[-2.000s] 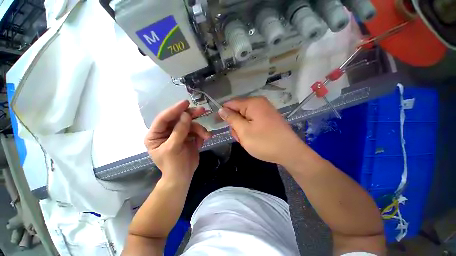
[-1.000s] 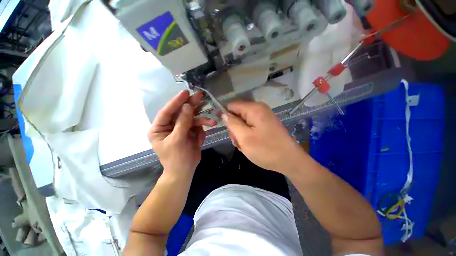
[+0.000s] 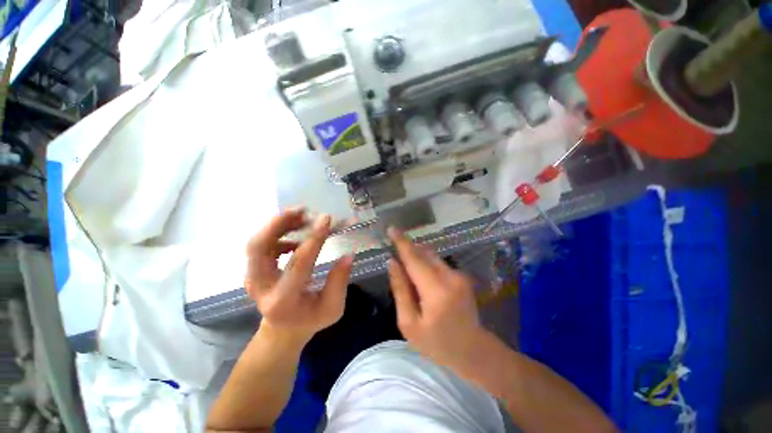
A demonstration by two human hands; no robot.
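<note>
The overlock machine [image 3: 351,156] stands in front of me, its purple-green label on the white head. My left hand [image 3: 292,275] is at the table edge, left of and below the needle area, its fingers bent and partly spread. Blur hides whether anything fine is between its fingertips. My right hand [image 3: 436,296] is right of it, below the needle area, its thumb and fingers closed on thin tweezers [image 3: 388,243], blurred and mostly covered by the fingers. The hands are apart. The presser foot area [image 3: 362,200] is above both hands; its threads cannot be made out.
White garment panels [image 3: 135,203] lie on the left and hang over the table edge. A red-clipped metal rod [image 3: 550,173] is right of the needle area. An orange-red cone [image 3: 622,80] is at upper right. A blue crate [image 3: 576,338] with white tape [image 3: 670,271] is at lower right.
The view has shifted, showing more of the machine top and the cone. Both hands have drawn back from the needle area, and the tweezers' tip has left the presser foot.
</note>
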